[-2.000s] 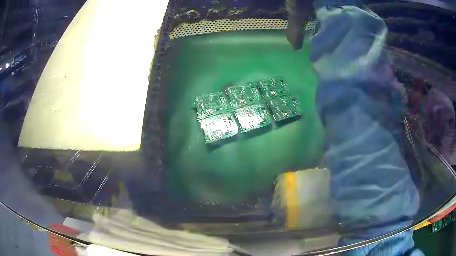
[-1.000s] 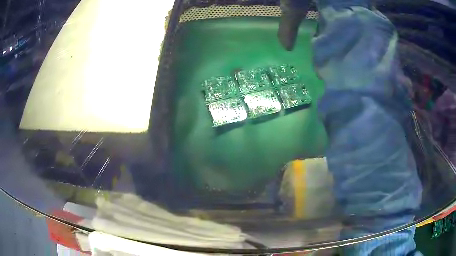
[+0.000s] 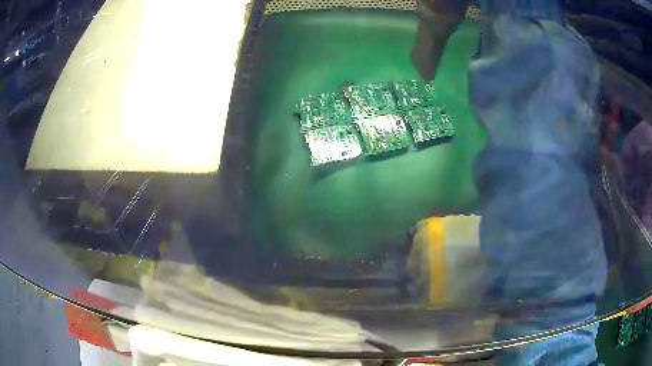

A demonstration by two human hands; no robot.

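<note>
A green circuit board panel of several small boards in two rows [image 3: 377,123] lies on the green mat [image 3: 343,207] behind the dark curved window, slightly slanted. Glare whitens part of its lower row. A blue sleeve [image 3: 540,179] runs up the right side of the mat to the picture's top edge. My right hand beyond the sleeve is not visible. A dark, blurred post-like thing [image 3: 435,43] hangs down above the panel's right end, left of the sleeve. My left hand is not in view.
A bright cream sheet shape [image 3: 132,93] shows at the left. A beige pad with a yellow stripe [image 3: 454,257] is at the lower right of the mat. White folded cloth [image 3: 236,307] and a red piece [image 3: 89,318] are lower left. Another green board [image 3: 633,329] shows far right.
The panel and mat have shifted up and slightly right in the picture. The dark post's tip is closer to the panel in the view. The sleeve has shifted right.
</note>
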